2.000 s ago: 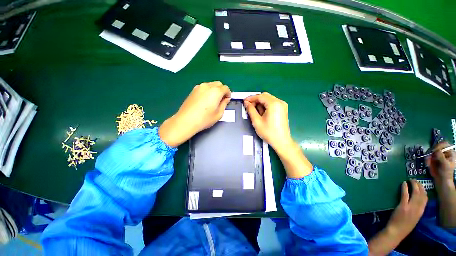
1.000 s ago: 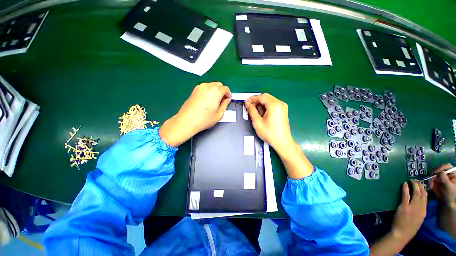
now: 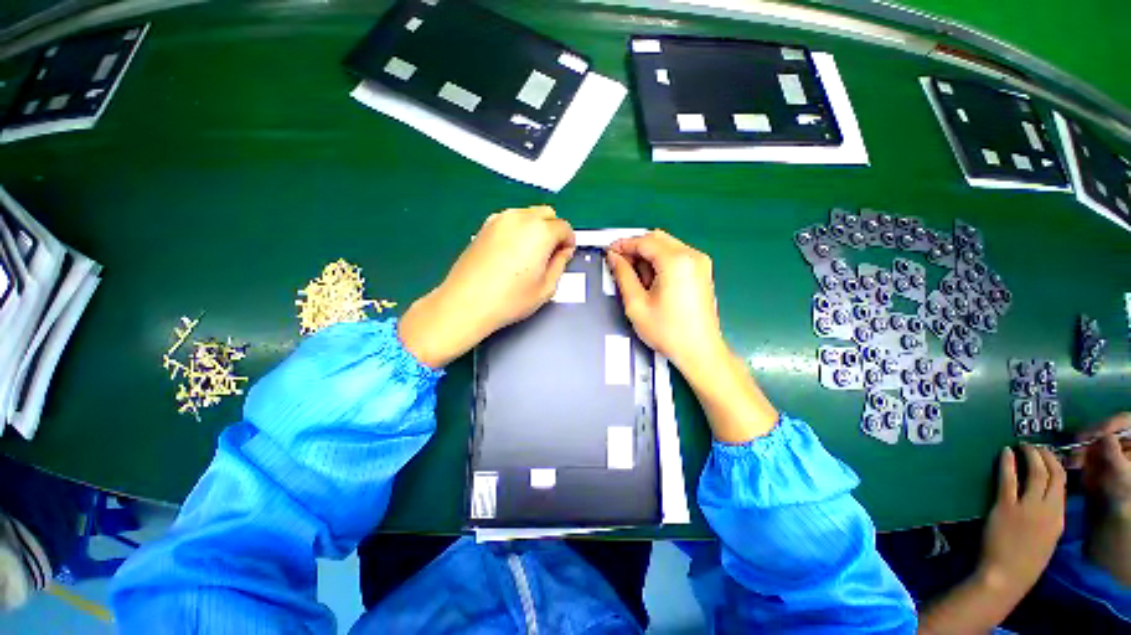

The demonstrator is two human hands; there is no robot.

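A black tablet back cover with white pads lies in front of me on a white protective sheet, which shows along its top, right and bottom edges. My left hand is at the cover's top left, thumb and fingers pinched at the top edge. My right hand is pinched at the top right corner. Anything between the fingertips is hidden or too small to tell. A pile of small cream parts and a pile of dark-tipped parts lie left of my left forearm.
Several covers on white sheets lie across the back, one straight ahead. Many grey pieces with round rings are spread at right. A neighbour's hand is at far right, another holding a thin tool. Stacked covers and sheets stand at far left.
The covers along the back have moved to the right. My hands have stayed at the top edge of the cover. The neighbour's tool hand has moved down.
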